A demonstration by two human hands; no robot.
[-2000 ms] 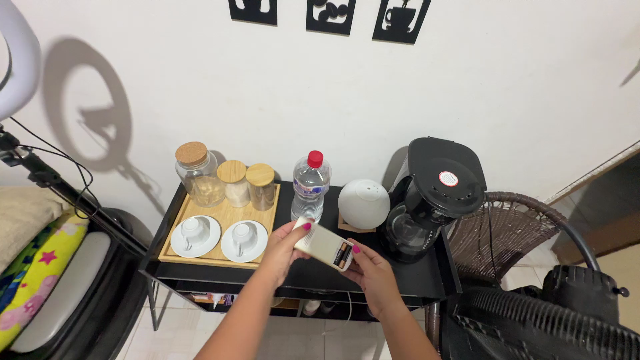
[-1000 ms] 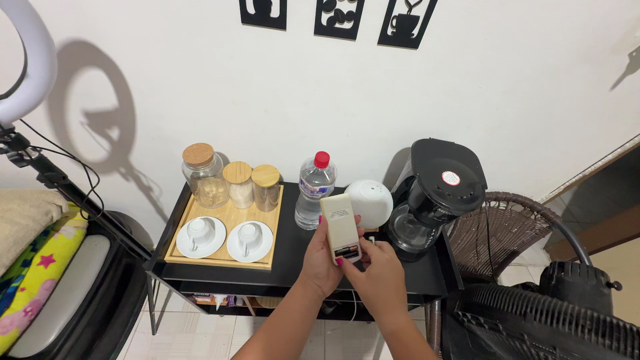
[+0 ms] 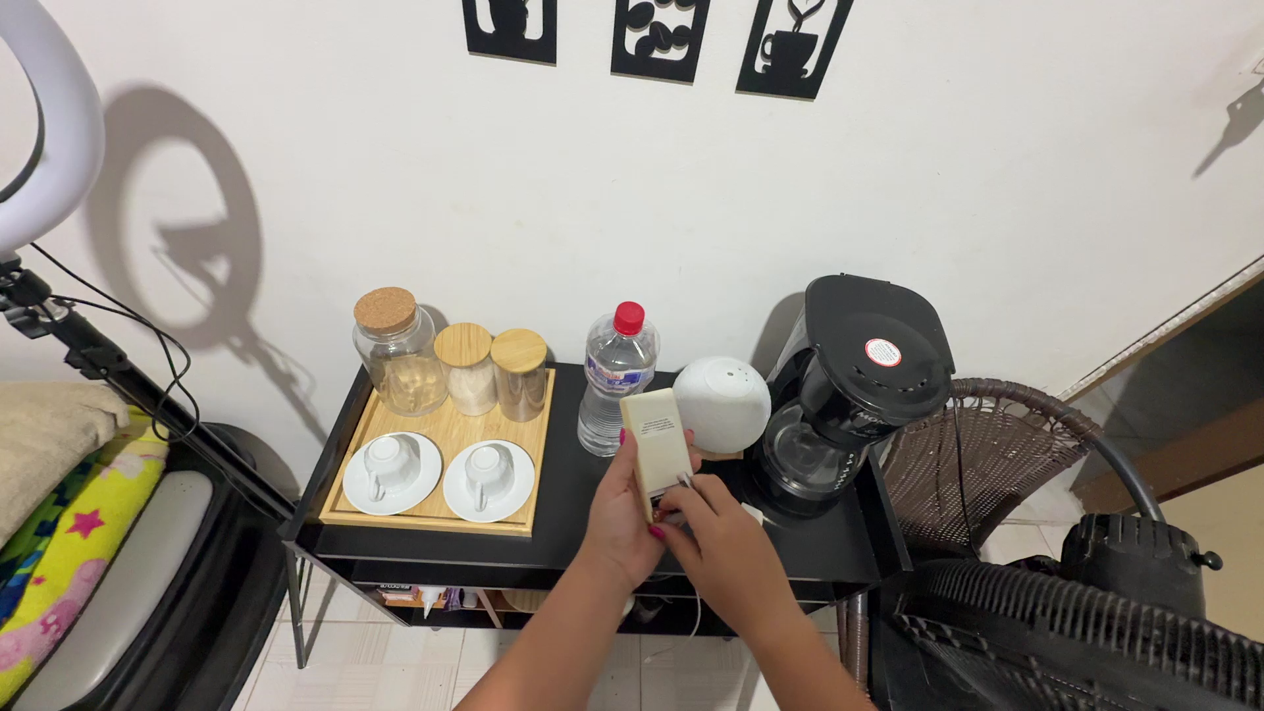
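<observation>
A cream-coloured rectangular box-like device (image 3: 660, 439) with small print on its face is held up by my left hand (image 3: 624, 523), whose fingers wrap its left side and lower end. My right hand (image 3: 719, 538) has its fingers at the device's lower end, which they partly hide. A white cable (image 3: 699, 617) hangs down beside my right hand; where it leads is hidden. Just behind the device stand a clear plastic bottle (image 3: 618, 380) with a red cap and a white rounded speaker-like object (image 3: 726, 405). A black drip coffee maker (image 3: 859, 370) stands to the right.
On the black cart (image 3: 425, 548), a bamboo tray (image 3: 434, 523) bears a cork-lidded glass jar (image 3: 400, 365), two wood-lidded jars and two upturned white cups on saucers. A black fan (image 3: 1066, 632) and wicker chair (image 3: 997, 444) are at right, a ring-light stand (image 3: 109, 355) at left.
The device was tilted in both hands, with dark parts showing at its lower end; it is now more upright in my left hand, and my right fingers cover that end.
</observation>
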